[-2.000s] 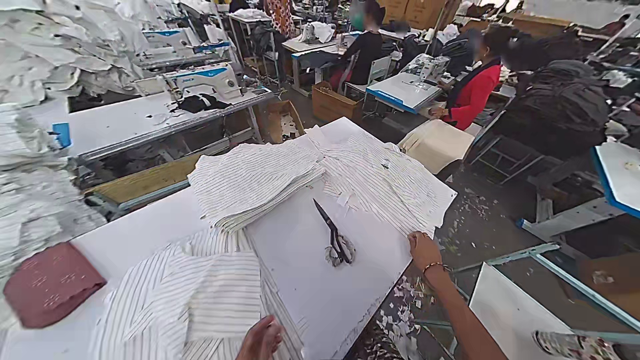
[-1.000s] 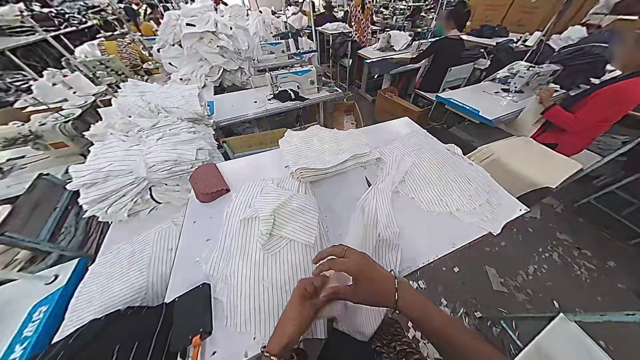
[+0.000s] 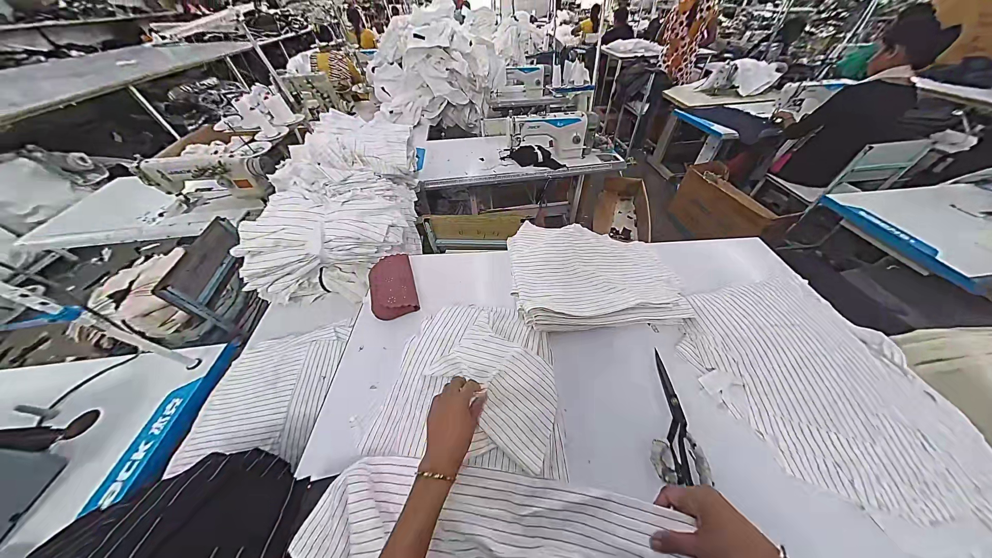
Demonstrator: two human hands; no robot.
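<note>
My left hand [image 3: 456, 412] is closed on the edge of a folded striped fabric piece [image 3: 511, 395], which lies on more striped cloth. With thumb and fingers my right hand [image 3: 701, 518] pinches the end of another striped fabric panel [image 3: 535, 508], stretched across the near edge of the white table [image 3: 612, 418]. Just above the right hand lies a pair of fabric shears [image 3: 676, 422], blades pointing away, its handles wrapped in pale material. Beyond them sits a stack of striped pieces [image 3: 597, 279], with a wide spread of striped cloth [image 3: 821, 387] to the right.
A dark red cloth item [image 3: 394, 287] lies at the table's back left, beside a tall heap of striped bundles [image 3: 333, 209]. Black striped fabric [image 3: 194, 504] is at near left. Behind the table stand a sewing machine [image 3: 550, 133] and a cardboard box [image 3: 624, 205]; a person [image 3: 868, 116] sits far right.
My hands were together over the cloth and are now apart, the left farther forward, the right out to the right. A striped piece now stretches across the near edge, and the shears show fully.
</note>
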